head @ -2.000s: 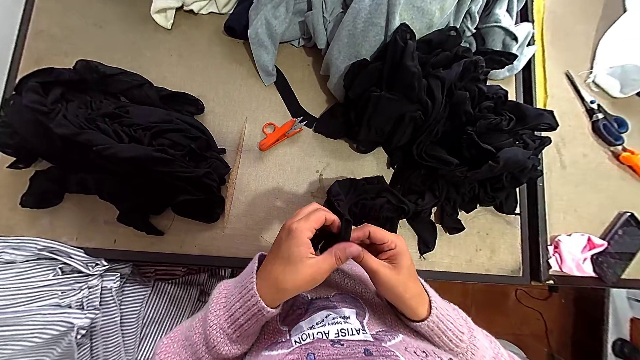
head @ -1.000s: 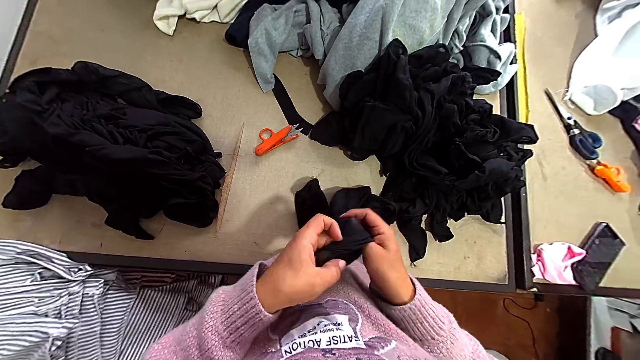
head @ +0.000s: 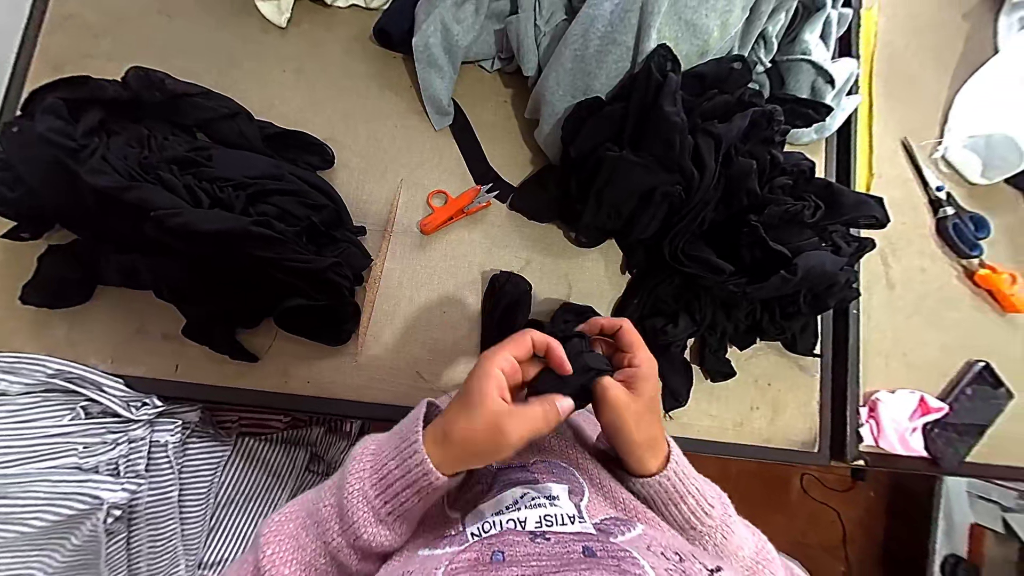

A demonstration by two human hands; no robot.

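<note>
Both hands hold a small bunched piece of black fabric at the table's near edge. My left hand has its fingers curled at the left side of the cloth. My right hand pinches its right side. Part of the black cloth lies on the table just beyond my fingers. Close on the right is a large heap of black fabric pieces, and another black heap lies at the left. Orange thread snips rest between the two heaps, blades toward a black strip.
Grey fabric lies along the far side. On the right table are blue-handled scissors, an orange-handled tool, white cloth, pink cloth and a dark phone. Striped fabric hangs at the near left.
The black piece in my hands has been turned and bunched differently, and a part of it now stands out on the table beyond my left hand. The view has shifted slightly.
</note>
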